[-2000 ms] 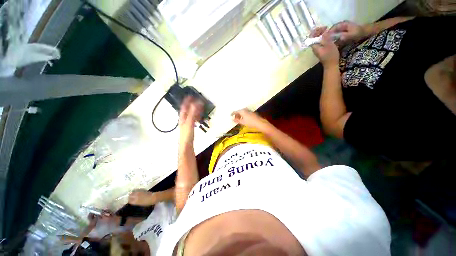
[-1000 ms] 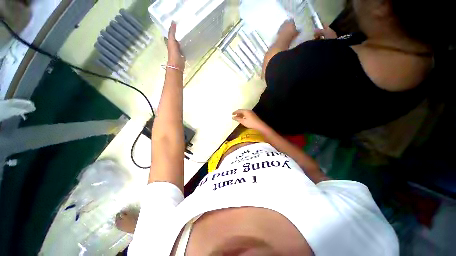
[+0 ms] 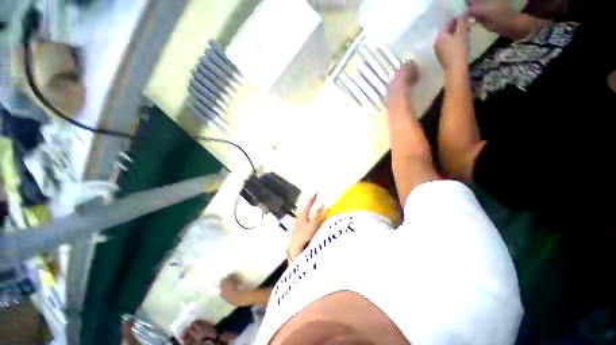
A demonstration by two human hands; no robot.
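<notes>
My left hand [image 3: 306, 224] is near the bench edge, fingers apart and empty, just right of the prongs of a black bench device [image 3: 271, 193]. My right hand [image 3: 406, 73] reaches out to the right end of a row of slim silver-white sticks [image 3: 368, 71]; it is blurred, and whether it grips a stick cannot be told. The sticks lie side by side on the bench. A thin black cord [image 3: 238, 145] runs from the device to the upper left.
Grey sticks [image 3: 215, 84] lie in a row beside a large white box [image 3: 273, 40]. A neighbour's hand [image 3: 452, 44] is right of my right hand. Another person's hand [image 3: 233, 290] is at lower left, near clear bags [image 3: 196, 246]. A metal upright [image 3: 135, 205] stands left.
My left hand has come back from the white box to the bench edge. My right hand has reached from the bench edge out to the silver sticks. The neighbour has leaned back.
</notes>
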